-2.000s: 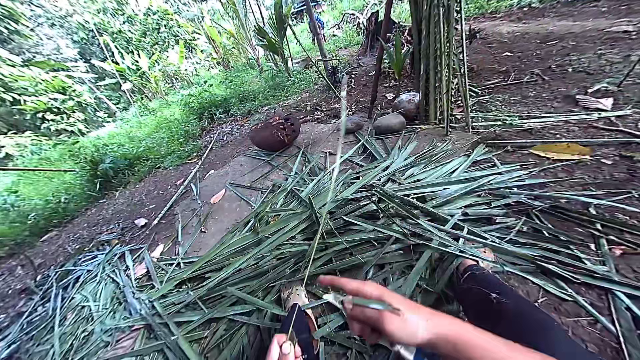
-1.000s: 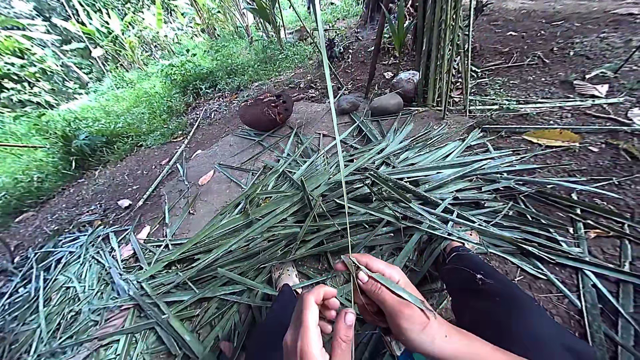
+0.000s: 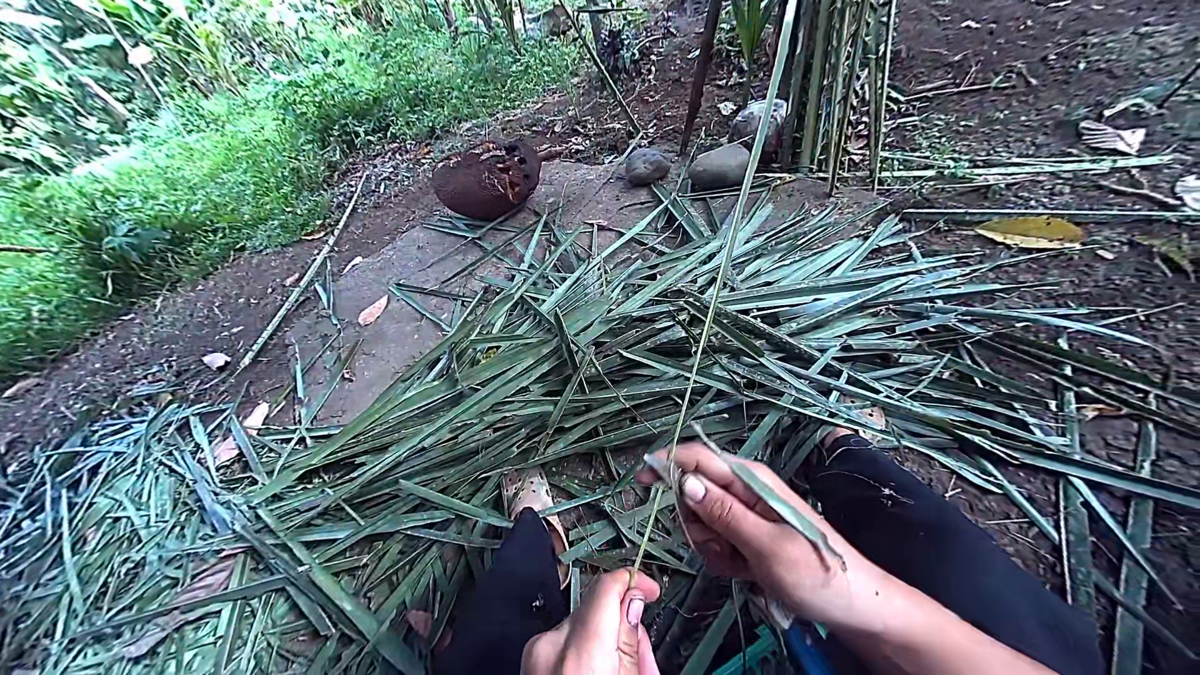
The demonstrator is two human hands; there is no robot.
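Observation:
A long, thin leaf midrib (image 3: 710, 319) slants up from my hands past the top edge of the view. My left hand (image 3: 600, 623) pinches its lower end between thumb and finger at the bottom centre. Just above and to the right, my right hand (image 3: 736, 516) is closed around the midrib, with a piece of green leaf blade (image 3: 778, 502) lying across its fingers. Whether a tool is also in that hand, I cannot tell. Beneath both hands spreads a large heap of cut green leaf strips (image 3: 600, 375).
My legs in dark trousers (image 3: 947, 553) flank the hands. A rusty brown rounded object (image 3: 487, 180) and several stones (image 3: 720, 167) lie beyond the heap. Upright green stalks (image 3: 834, 94) stand at the back, near a yellow leaf (image 3: 1029, 232) on the soil.
Two seconds ago my right hand was stretched out with its index finger extended; now its fingers are closed around the midrib. Both hands have stayed low at the centre.

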